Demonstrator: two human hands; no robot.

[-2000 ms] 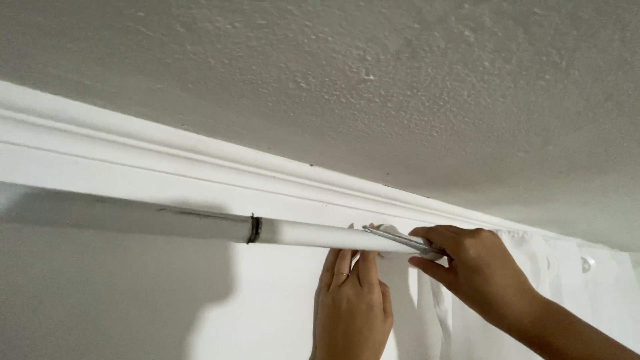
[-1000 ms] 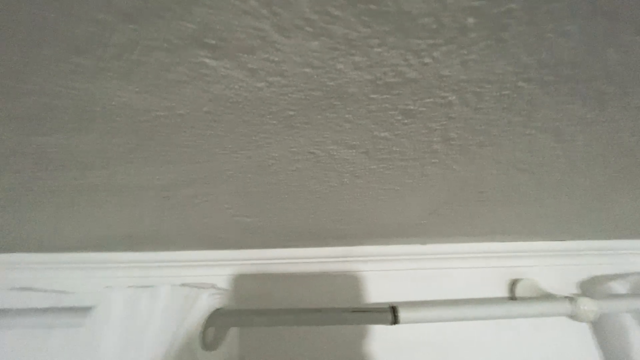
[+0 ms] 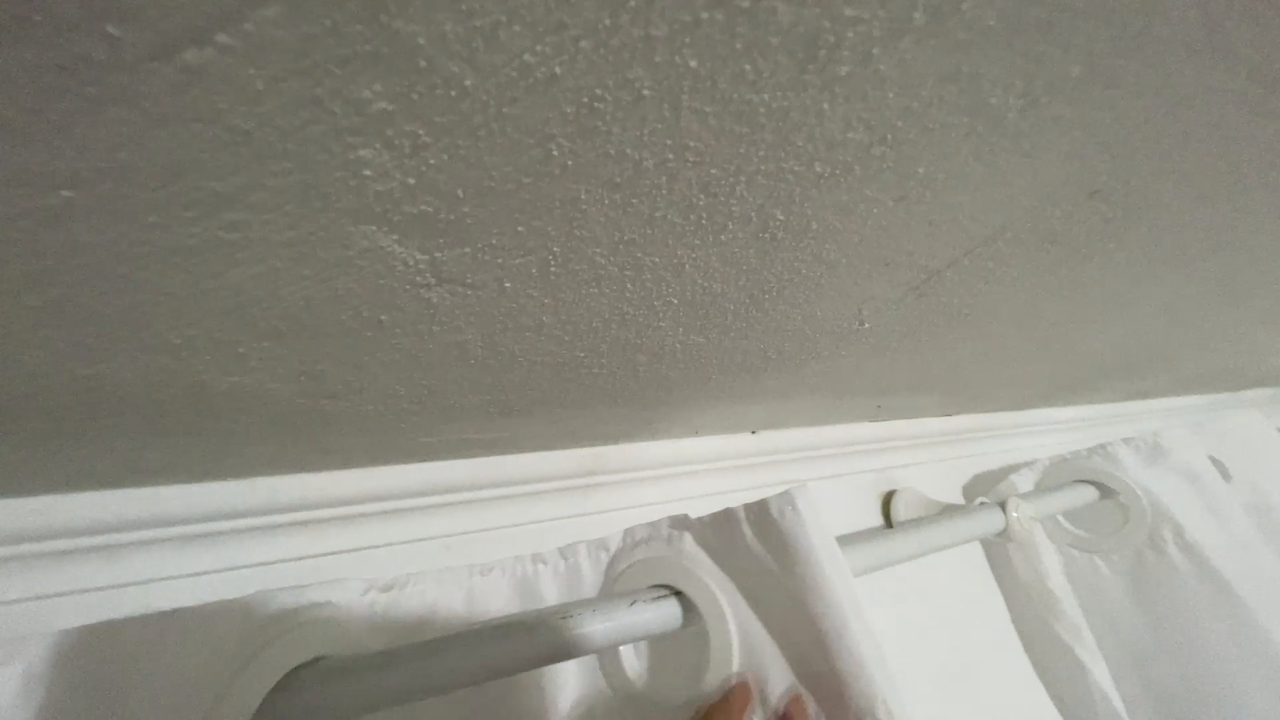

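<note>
Only fingertips, which seem to be those of my right hand [image 3: 755,704], show at the bottom edge. They touch or lie close to the white curtain just below a round grommet [image 3: 722,640]; whether they pinch the cloth is hidden. My left hand is out of view. A white curtain rod [image 3: 500,650] runs through this grommet and passes behind a fold of the white curtain [image 3: 790,560]. Farther right, the rod shows again, with a joint or ring [image 3: 1018,516] on it, and enters another grommet [image 3: 1130,510].
A white wall bracket or knob [image 3: 912,505] sits behind the rod at right. White moulding [image 3: 400,510] runs along the wall just above the curtain. The textured grey ceiling [image 3: 640,250] fills the upper part of the view.
The view has shifted a lot. Two seconds ago both hands were at the rod; now only fingertips show. Curtain cloth and a grommet now surround the rod near the middle, where it was bare one second ago.
</note>
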